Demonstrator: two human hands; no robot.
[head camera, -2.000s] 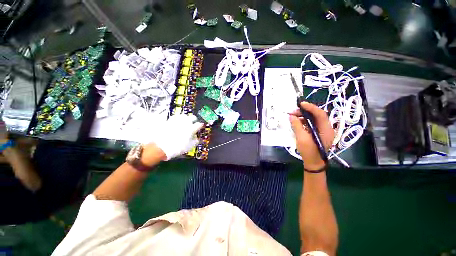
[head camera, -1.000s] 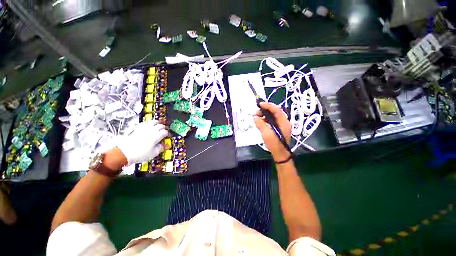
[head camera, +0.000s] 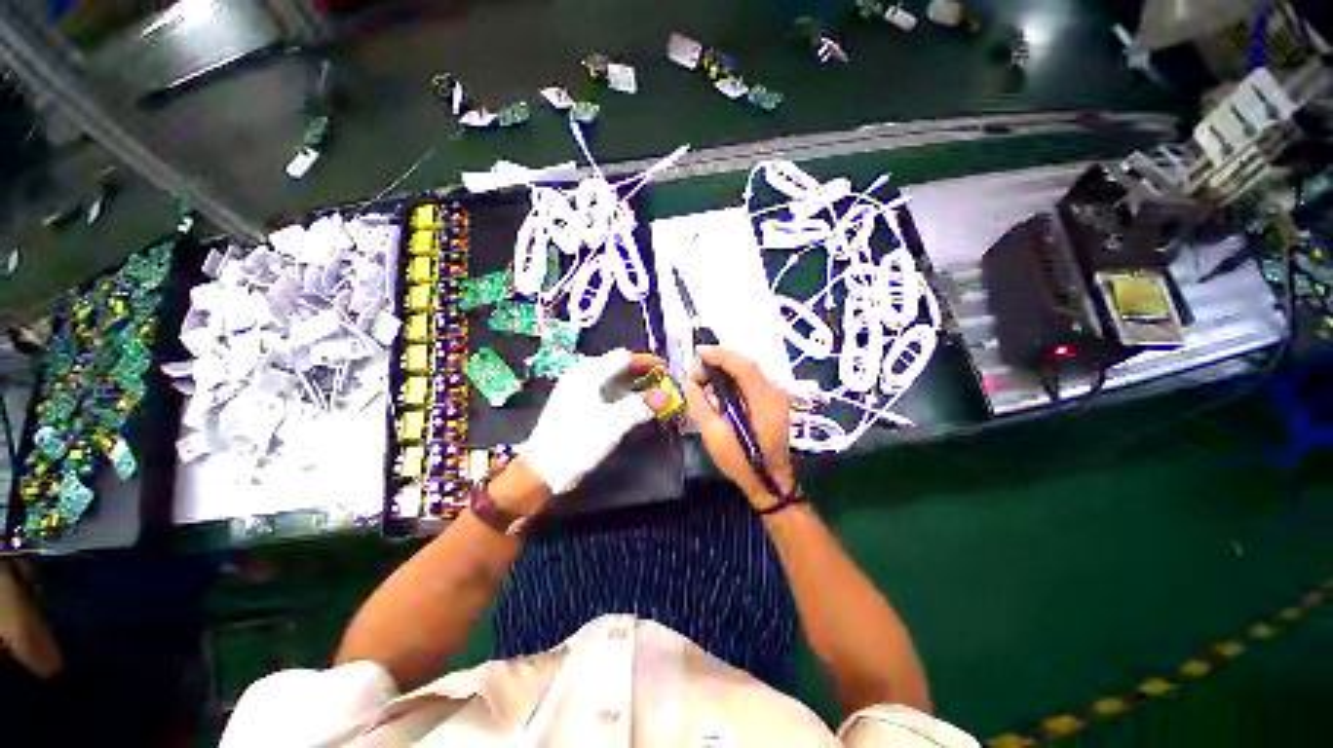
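My left hand, in a white glove, holds a small circuit board with a yellow part by its fingertips, over the right part of the black tray. My right hand, bare, holds the black soldering iron like a pen, its tip pointing up and away. The fingers of both hands are close together; whether they touch is unclear. Green boards lie in the tray left of the glove. Coiled white cables lie at the tray's top.
Rows of yellow boards line the tray's left side. White housings are heaped further left. A white sheet and a cable pile lie right. The soldering station with a red light and a sponge stand far right.
My left hand has moved right from the board rows and now holds a board. My right hand has moved left and slightly down with the iron, beside the glove.
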